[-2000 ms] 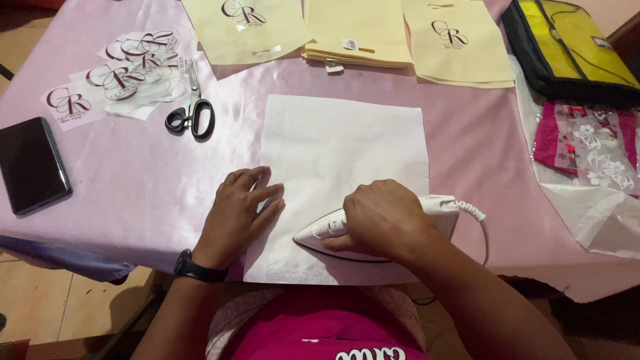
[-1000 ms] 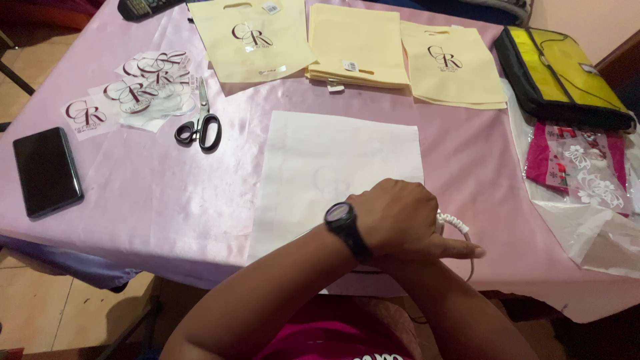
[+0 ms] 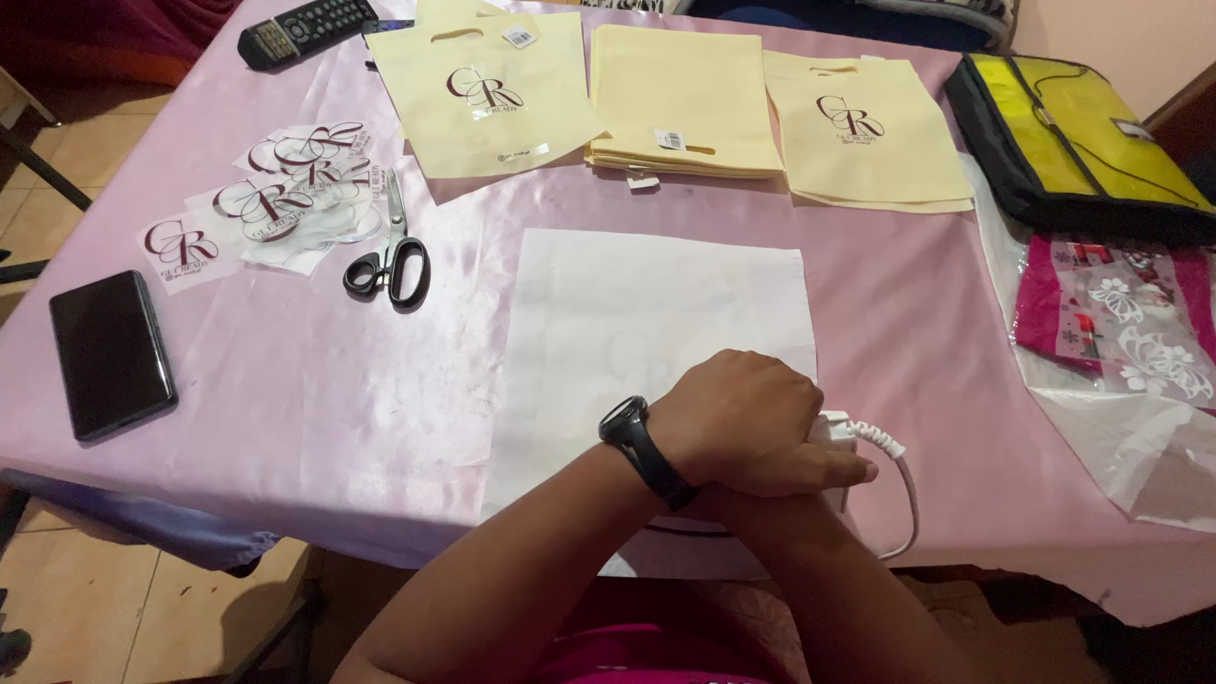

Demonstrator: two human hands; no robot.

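Note:
A white sheet (image 3: 655, 304) lies flat on the pink satin tablecloth (image 3: 912, 380), with a faint lettered design showing through. Over its lower right part, my left hand (image 3: 750, 418), with a black watch on the wrist, crosses on top of my right hand or wrist. The left thumb points right; what its fingers rest on cannot be told. My right hand is almost wholly hidden beneath it. The white clothes iron (image 3: 836, 432) shows only its rear end and cord by the left thumb, and a bit of its edge below the forearms; the grip on it is hidden.
Black-handled scissors (image 3: 388, 271) lie beside clear printed transfers (image 3: 275, 204). A phone (image 3: 112, 356) is at the left, a remote control (image 3: 304, 33) behind. Cream bags (image 3: 679, 95) line the back. A yellow-black folder (image 3: 1083, 142) and plastic-wrapped items (image 3: 1121, 323) are at the right.
My left hand has moved from the sheet's left side to rest across my right. The iron, seen in my right hand two seconds ago, is now mostly covered. The view has shifted somewhat.

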